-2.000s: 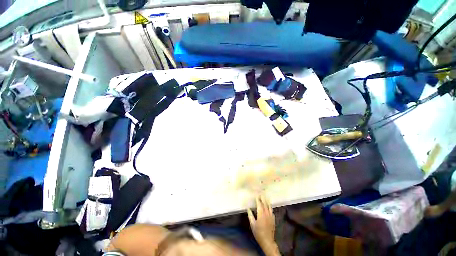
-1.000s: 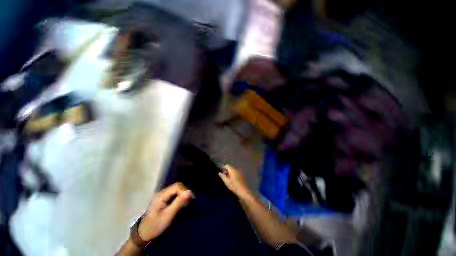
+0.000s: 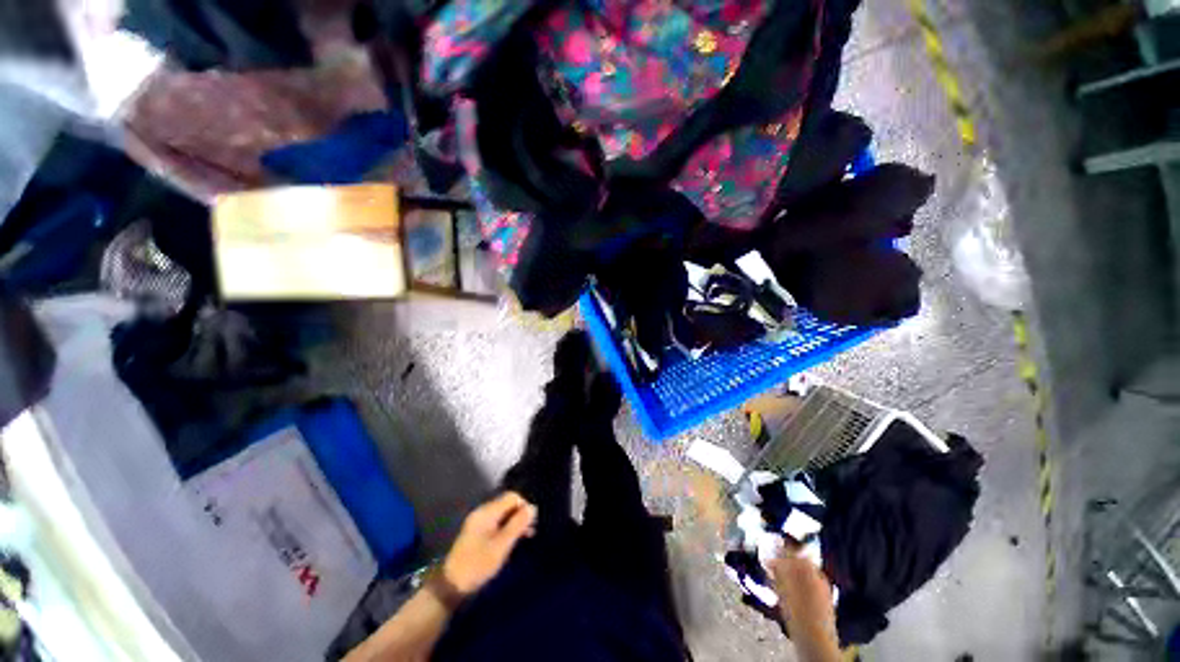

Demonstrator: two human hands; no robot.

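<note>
Small black-and-white cut pieces (image 3: 780,508) lie in a loose bunch at the lower right, against a black cloth bundle (image 3: 899,511) on the floor. My right hand (image 3: 805,588) is at the lower edge of these pieces; its fingertips are hidden, so its grip is unclear. My left hand (image 3: 489,541) is loosely curled and empty, in front of my body. A blue slotted basket (image 3: 757,382) stands ahead, holding dark cloth and more black-and-white pieces (image 3: 731,304). Floral cloth (image 3: 641,78) lies over its far side.
A small wooden stool (image 3: 308,242) stands left of the basket. A white printed box (image 3: 285,530) is at the lower left beside a blue item (image 3: 356,479). A beige slotted object (image 3: 822,427) lies by the black bundle. Yellow-black floor tape (image 3: 1029,388) and metal racks are at the right.
The view has turned from the white table with the iron to the floor and basket at the right. My right hand has moved out right to the black-and-white pieces. My left hand remains empty.
</note>
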